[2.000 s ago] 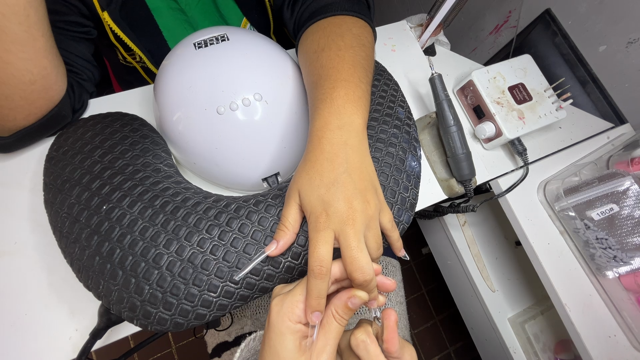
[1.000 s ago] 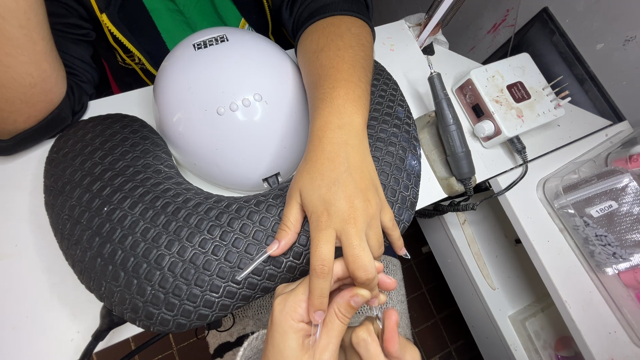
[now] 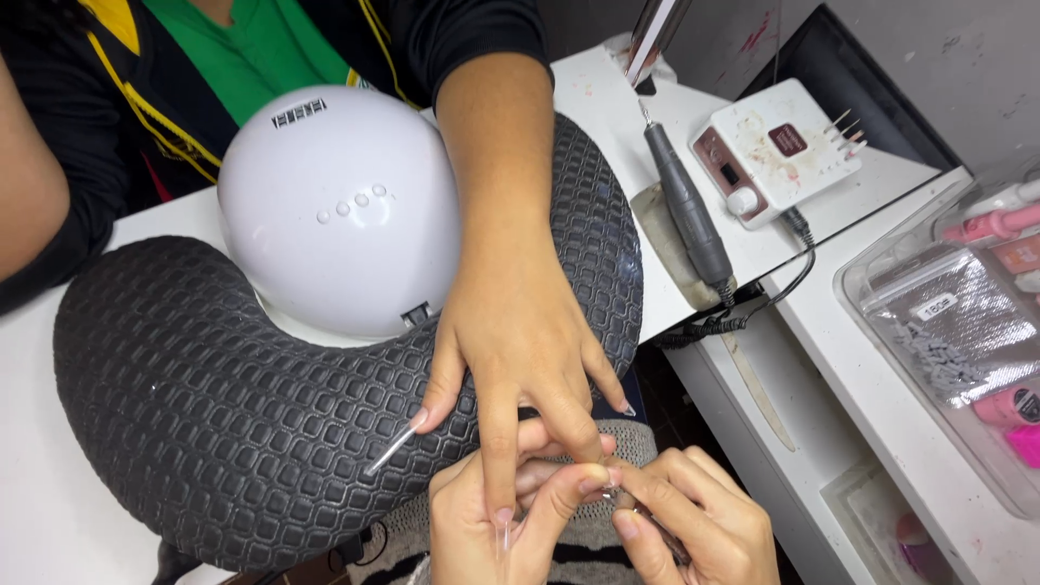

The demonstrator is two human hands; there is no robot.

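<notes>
Another person's hand (image 3: pixel 528 341) lies palm down over a black quilted curved armrest cushion (image 3: pixel 244 439). Long clear nail tips (image 3: pixel 392 449) extend from its thumb and index finger. My left hand (image 3: pixel 520 504) is under that hand's fingers, its thumb and fingers pinching the end of one finger. My right hand (image 3: pixel 699 520) holds a small metal tool (image 3: pixel 662 532), partly hidden by my fingers, with its tip at the pinched finger's nail. What kind of tool it is, I cannot tell.
A white dome nail lamp (image 3: pixel 341 219) sits inside the cushion's curve. To the right are a grey nail drill handpiece (image 3: pixel 686 211), its stained white control box (image 3: pixel 780 154), a clear plastic bin (image 3: pixel 861 325) with packets and bottles, and an open drawer (image 3: pixel 764 366) with a nail file (image 3: pixel 757 390).
My right hand has shifted outward to the right, and the metal tool shows more between its fingers. The other person's hand stays on the cushion, with my left hand still at its fingers.
</notes>
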